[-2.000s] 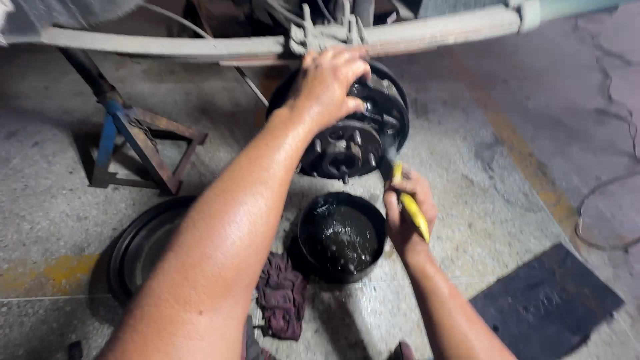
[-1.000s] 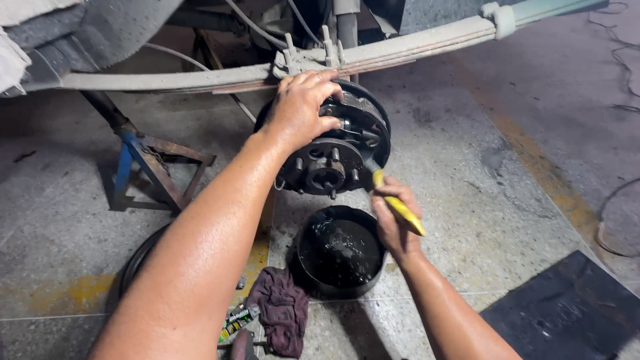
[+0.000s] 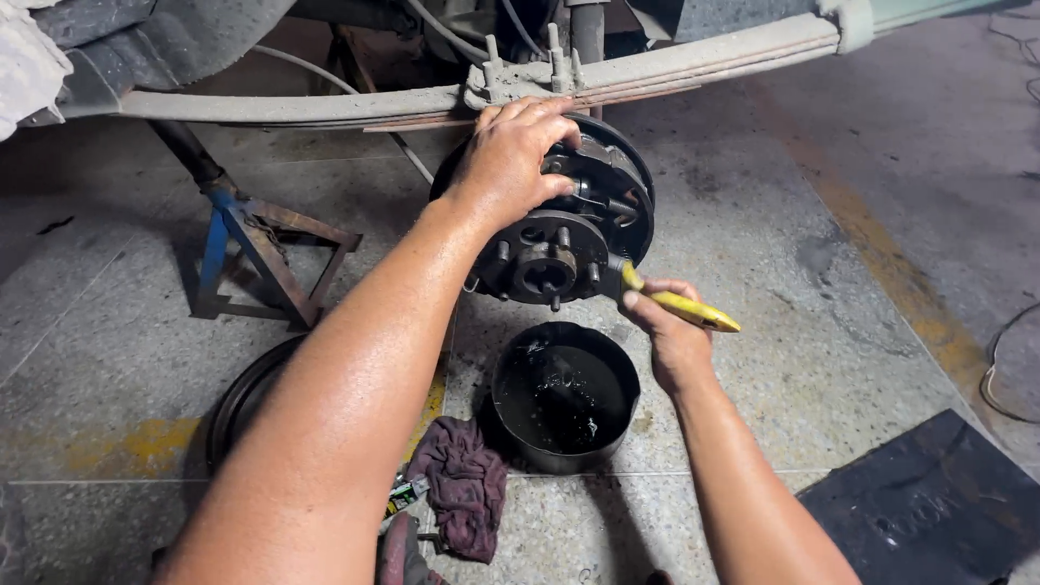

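My left hand [image 3: 516, 166] rests on the top left of a drum brake assembly [image 3: 642, 175], its thumb against the parts above the wheel hub [image 3: 581, 236]; whether it grips anything is unclear. A yellow-handled paintbrush [image 3: 691, 310] is in my right hand [image 3: 670, 329], with its bristle end at the hub's lower right edge. The bristles are mostly hidden. Directly below the hub, a round black pan [image 3: 565, 459] stands on the floor with dark liquid in it. Bare wheel studs stick out of the hub flange.
A leaf spring [image 3: 325, 107] crosses above the brake. On the left stands a blue, rusty jack stand [image 3: 260, 244]. A brake drum or round rim [image 3: 236, 398] lies partly behind my left arm. A maroon rag [image 3: 463, 487] lies beside the pan, a black mat [image 3: 926, 496] at lower right.
The view has shifted somewhat. My left hand stays on the brake assembly and my right hand keeps hold of the brush near the hub's right edge.
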